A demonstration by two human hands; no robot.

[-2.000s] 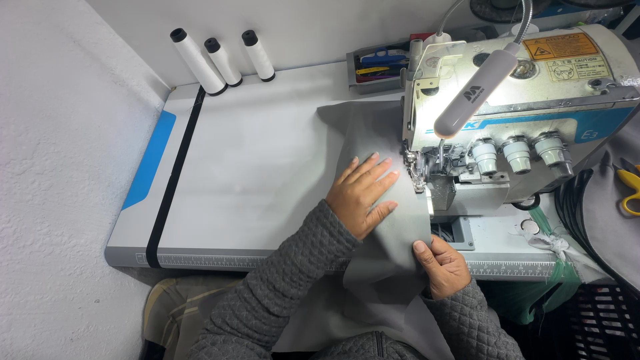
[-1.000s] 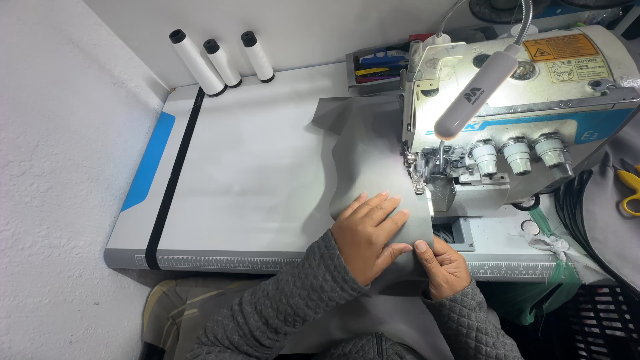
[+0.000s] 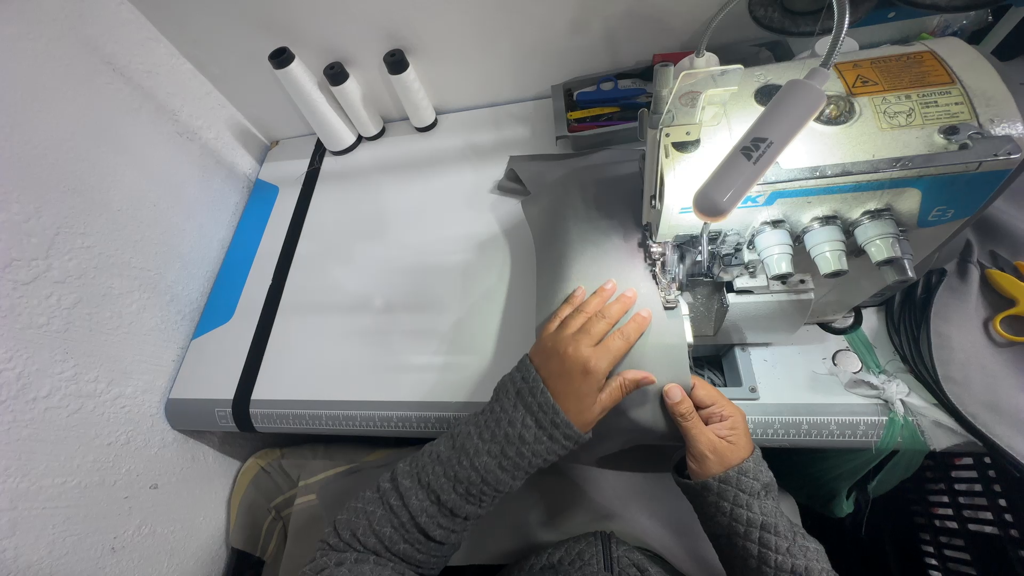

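Observation:
Grey fabric lies flat on the white machine table, its right edge running by the presser foot of an overlock sewing machine. My left hand rests palm down on the fabric, fingers spread, to the left of and below the foot. Near the table's front edge, my right hand pinches the fabric's right edge between thumb and fingers. The fabric's far left corner is folded over. Part of the cloth hangs over the front edge toward my lap.
Three white thread cones stand at the back left. A tray with scissors and small tools sits behind the machine head. A lamp hangs before the machine. At right are yellow-handled scissors, more grey fabric and a black crate.
My left hand first moved down toward the front edge, then slightly up again over the fabric. The fabric's far part has shifted away from me. My right hand stays at the right edge.

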